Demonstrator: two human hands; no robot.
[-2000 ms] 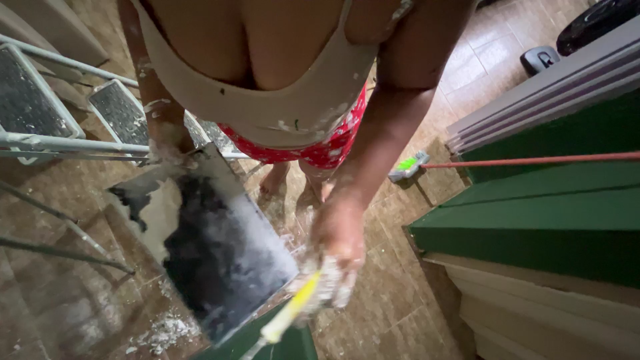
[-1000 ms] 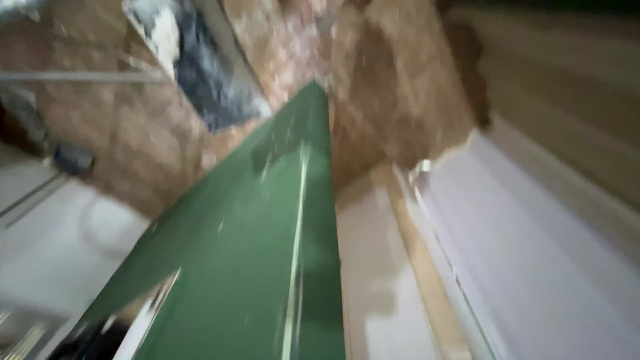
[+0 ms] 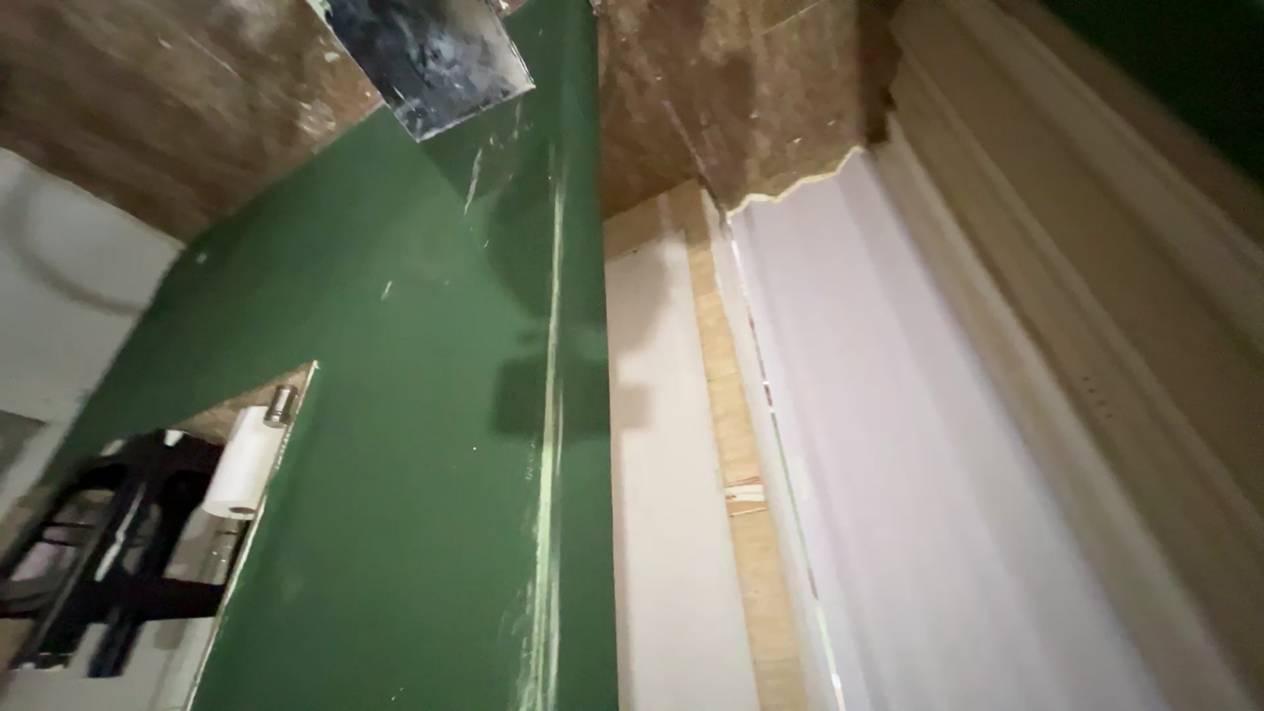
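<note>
Neither of my hands shows in the head view now. A dark rectangular board [image 3: 434, 59], smeared with whitish compound, juts in at the top; whatever supports it is out of frame. Below it a green wall panel [image 3: 395, 326] fills the middle, with a pale vertical streak of compound [image 3: 549, 444] near its right edge. A few small pale marks dot the green surface. A dark shadow falls across the streak. The putty knife that an earlier frame shows is out of view.
A white roll [image 3: 237, 462] and a black plastic chair [image 3: 128, 543] show through an opening at lower left. Right of the green panel stand a pale board [image 3: 662, 444], a wooden strip [image 3: 726, 395] and light corrugated panels [image 3: 889, 395]. Brown floor [image 3: 731, 89] lies beyond.
The view has swung strongly from my body and the floor to the green panel. My hands and the yellow-handled tool, seen two seconds ago, have left the frame.
</note>
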